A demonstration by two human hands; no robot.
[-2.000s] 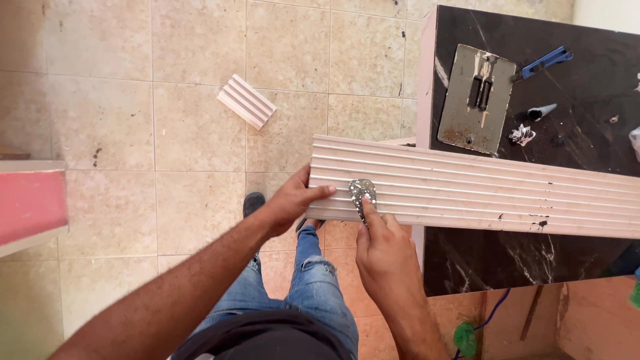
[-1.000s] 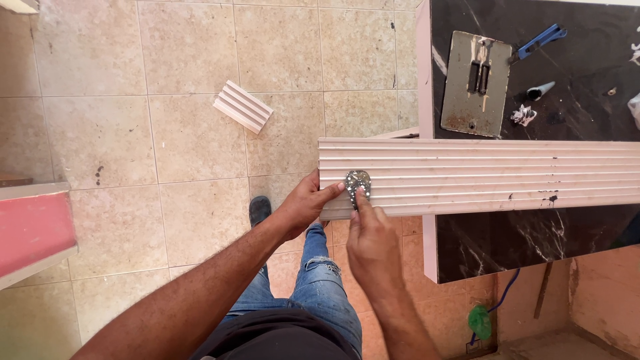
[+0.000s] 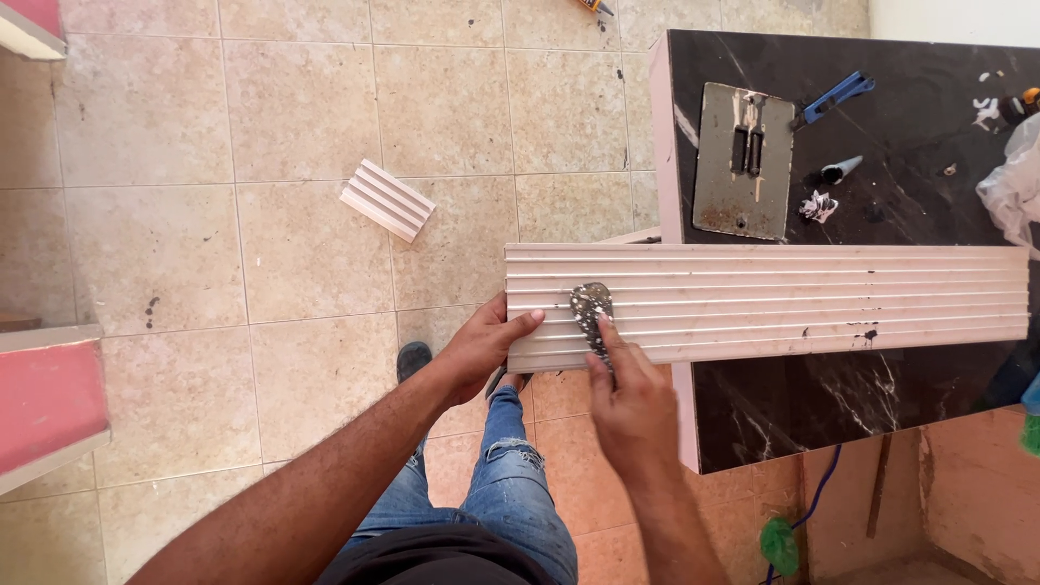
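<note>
A long pale ribbed panel (image 3: 731,305) lies across a black marbled countertop (image 3: 780,422), its left end jutting past the edge over the floor. My left hand (image 3: 487,341) grips that end, thumb on top and the fingers hidden at the edge or beneath. My right hand (image 3: 638,398) holds a dark, paint-spattered spatula-like tool (image 3: 591,309), its rounded blade against the ribbed face and a finger along it. Dark spots mark the panel's right part. A short cut piece of similar ribbed panel (image 3: 388,201) rests on the floor tiles.
Behind the panel, the counter holds a worn metal plate (image 3: 743,162) with two slots, a blue utility knife (image 3: 837,97), a grey nozzle (image 3: 842,170), a crumpled scrap (image 3: 818,207) and a clear plastic bag (image 3: 1016,183). A pink ledge (image 3: 53,406) stands at the left.
The blade of the tool in my right hand, near the panel's left end throughout, now sits a little farther from my left thumb. My left hand keeps its grip.
</note>
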